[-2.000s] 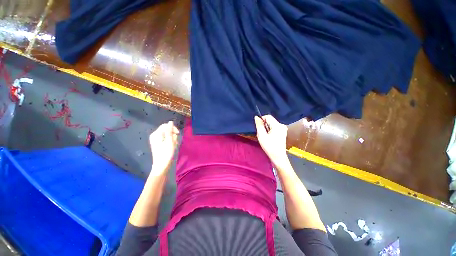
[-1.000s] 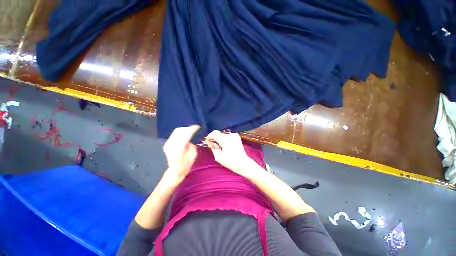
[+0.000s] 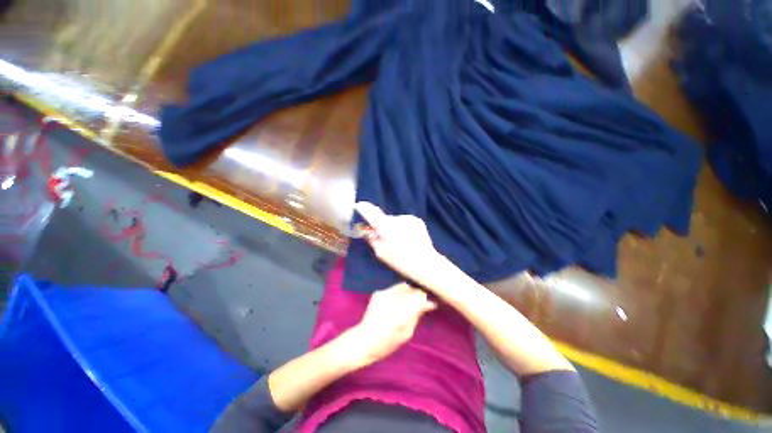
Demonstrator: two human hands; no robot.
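Note:
The navy garment (image 3: pixel 508 161) lies spread over the table, its lower edge hanging over the table's front edge onto the magenta apron. My right hand (image 3: pixel 401 243) is over the garment's left edge and holds small thread snips (image 3: pixel 364 230), partly hidden by the fingers. My left hand (image 3: pixel 392 317) is lower, in front of the apron and below my right forearm. Its curled fingers are at the hem and seem to pinch a bit of the cloth. The fingertips are blurred. No loose thread can be made out.
The shiny brown table (image 3: pixel 669 313) has a yellow-taped edge (image 3: pixel 228 203). Another navy piece (image 3: pixel 736 110) lies at the far right. A blue plastic bin (image 3: pixel 144 359) stands at the lower left, on or above the grey floor (image 3: pixel 228 296) with red thread scraps.
The garment shows further right and lower than a second ago, with more of its upper part in view. My right hand has moved up along its left edge; my left hand has moved right and down.

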